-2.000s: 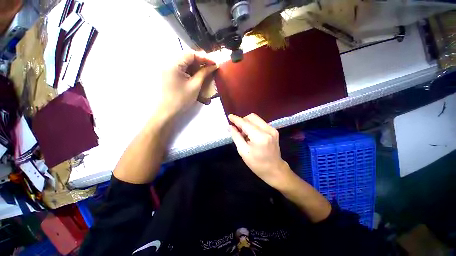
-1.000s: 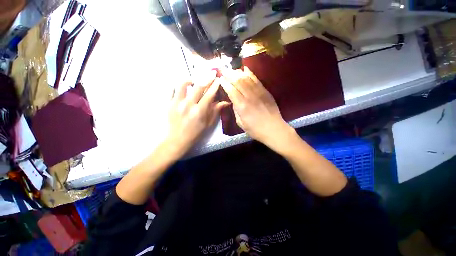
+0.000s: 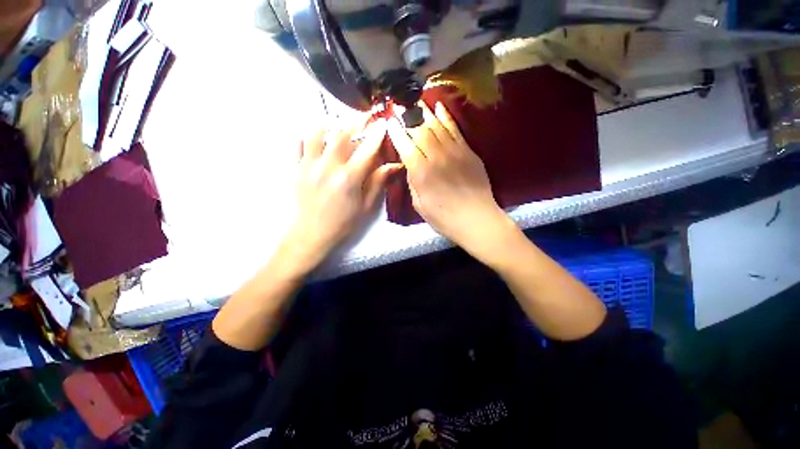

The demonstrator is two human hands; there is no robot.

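Note:
A maroon cut panel (image 3: 544, 140) lies flat on the white table, right of and below the presser foot (image 3: 412, 114). My right hand (image 3: 446, 180) lies palm down on the panel's left part, fingertips close to the needle area. My left hand (image 3: 338, 188) is spread flat just left of it, its fingertips at the bright spot under the machine head (image 3: 377, 44). A small red bit of fabric shows at the fingertips. Glare and my fingers hide the seam and any strip there.
Stacked maroon panels (image 3: 110, 219) lie at the table's left end, below white-and-dark strips (image 3: 132, 79). A thin dark rod (image 3: 653, 103) lies right of the machine. Blue crates (image 3: 614, 285) and a red box (image 3: 105, 399) stand below the table edge. A yellowish tuft (image 3: 478, 79) is beside the foot.
My right hand has gone from the panel's lower left corner up onto the panel beside the needle. My left hand has opened out flat. Over the last second the panel has shifted slightly up.

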